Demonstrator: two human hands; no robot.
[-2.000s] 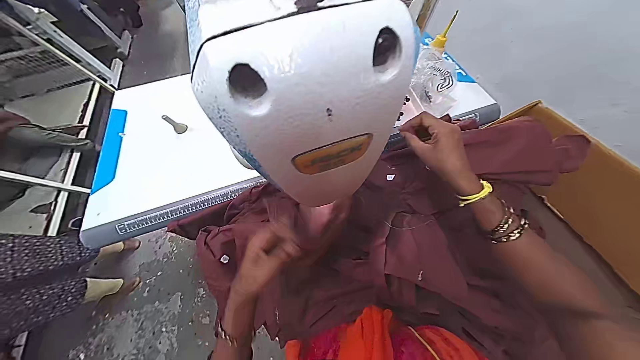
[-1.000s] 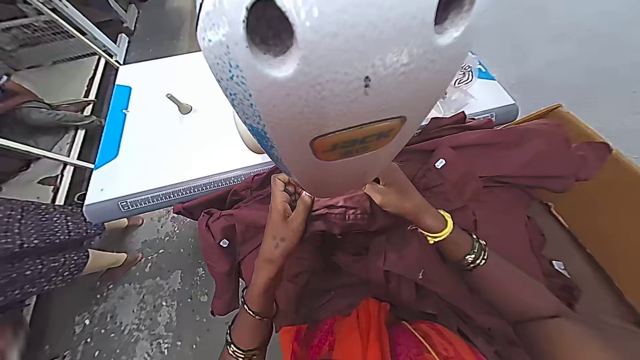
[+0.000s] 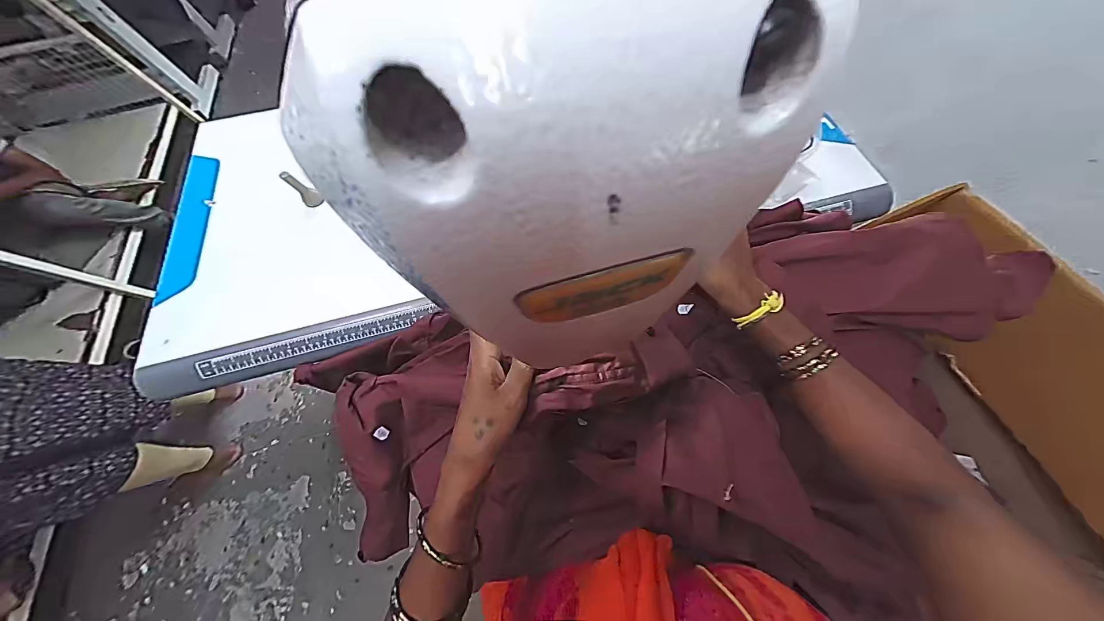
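Observation:
Maroon cloth garments (image 3: pixel 552 500) lie heaped over my lap and the front edge of a white sewing machine table. The white head of a sewing machine (image 3: pixel 552 172) hangs over them and hides the needle area. My left hand (image 3: pixel 496 388) pinches a gathered maroon edge just below the head's left side. Partly behind the head's right side is my right hand (image 3: pixel 729 267); its fingertips are hidden, so its hold cannot be told. Small white stickers (image 3: pixel 381 433) show on the cloth.
On the white table (image 3: pixel 259 250), a small metal or plastic piece (image 3: pixel 302 190) lies at the left. A cardboard box (image 3: pixel 1026 345) stands at the right, with cloth draped over its edge. Another person in patterned clothing (image 3: pixel 69 440) stands at the left, near a metal rack (image 3: pixel 78 274).
From two seconds ago, my left hand has moved up to the cloth edge by the machine head. My right hand was at the tabletop's far right, then came to the cloth, and is now partly behind the head.

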